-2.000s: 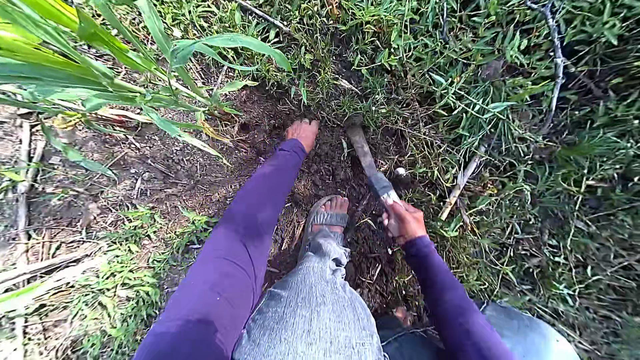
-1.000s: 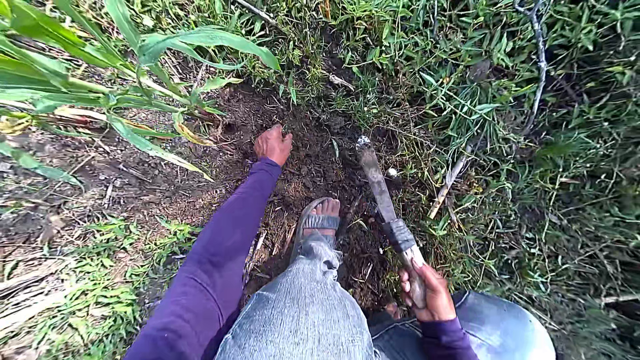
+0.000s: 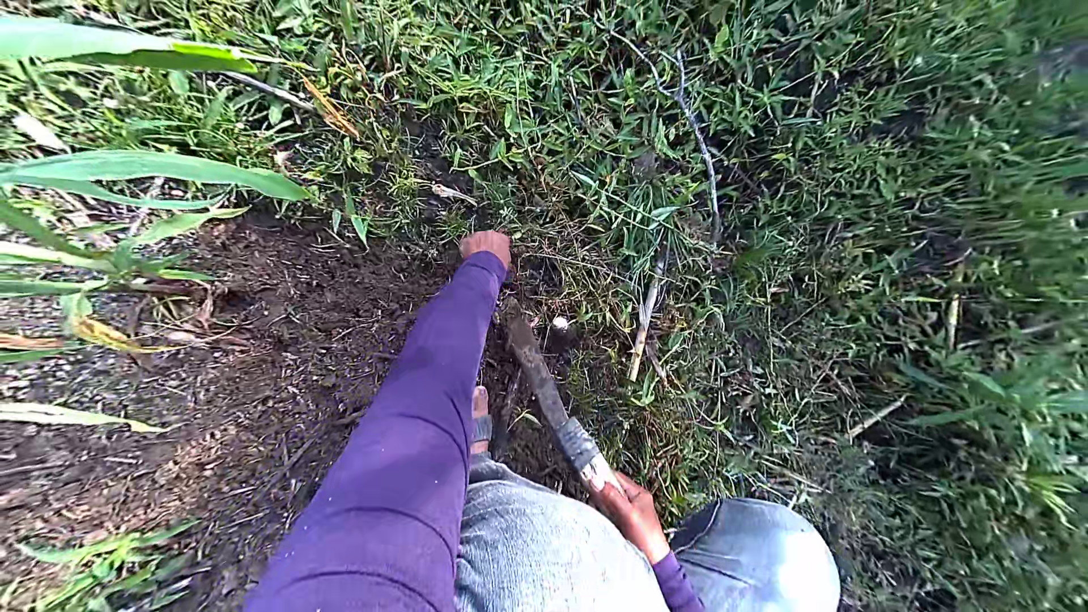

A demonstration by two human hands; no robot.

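Observation:
My right hand (image 3: pixel 631 510) is closed on the pale wooden handle of a machete-like blade tool (image 3: pixel 541 378), low and right of the middle. Grey wrapping binds the handle to the soil-stained blade, whose tip points up and left towards bare soil. Just above that tip, my left hand (image 3: pixel 487 246) reaches down at the edge of the low grass and weeds (image 3: pixel 561 195). Its fingers are hidden behind the back of the hand, so what they touch does not show. A small white round thing (image 3: pixel 559 323) lies right of the blade.
Dark bare soil (image 3: pixel 297 297) spreads to the left, beside a broad-leaved plant (image 3: pixel 153 167) like maize. Dry stalks (image 3: pixel 646 323) and a thin branch (image 3: pixel 699 136) lie among weeds on the right. My sandalled foot (image 3: pixel 481 416) is partly hidden by my left arm.
My left hand has moved from the bare soil to the weeds' edge, up and right, and now lies just above the blade tip. My right hand still holds the tool. The view has shifted.

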